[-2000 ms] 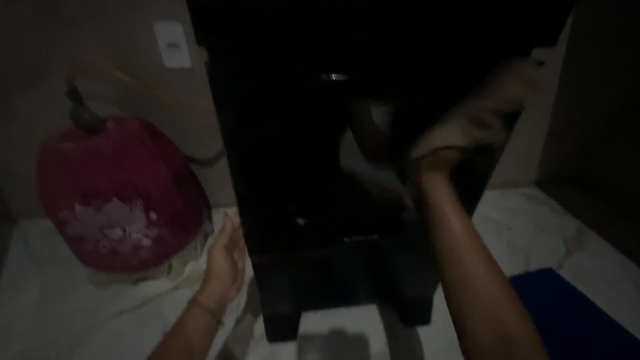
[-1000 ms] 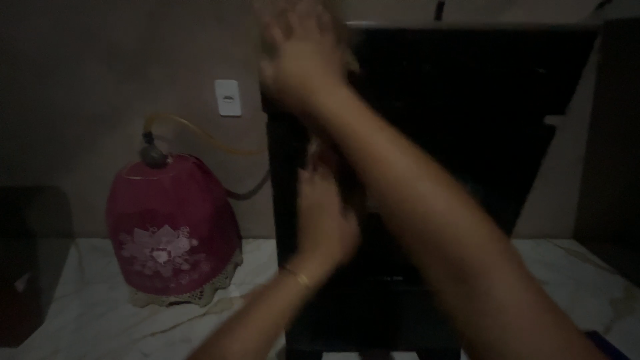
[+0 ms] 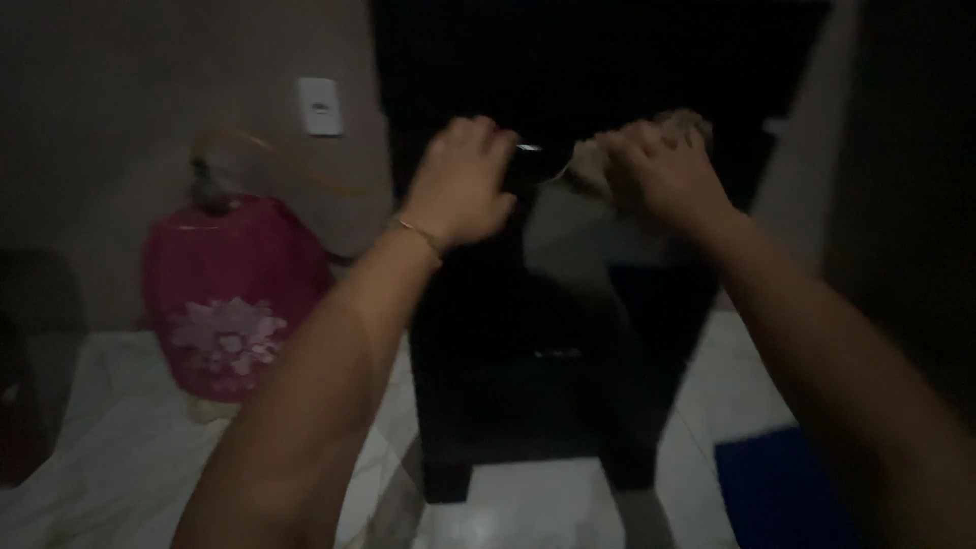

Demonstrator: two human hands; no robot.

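Note:
A black stove with a glossy oven door (image 3: pixel 564 305) stands on short legs in dim light. My left hand (image 3: pixel 463 179) is at the upper left of the door, fingers bent at its top edge near a shiny handle part (image 3: pixel 530 148); whether they grip it cannot be told. My right hand (image 3: pixel 663 171) holds a crumpled light cloth (image 3: pixel 591 164) against the upper right of the door. Part of the cloth sticks out beyond the fingers.
At the left stands a gas cylinder in a magenta fabric cover (image 3: pixel 236 305) with a flower print, its yellowish hose (image 3: pixel 282 156) running toward the stove. A white wall plate (image 3: pixel 320 107) is above. A blue mat (image 3: pixel 781 488) lies on the marble-look floor (image 3: pixel 99 457) at the right.
A second ago both hands were at the stove's upper left side, arms close together. Now they are apart at the door's top, the right hand having moved rightward. The view has tilted down.

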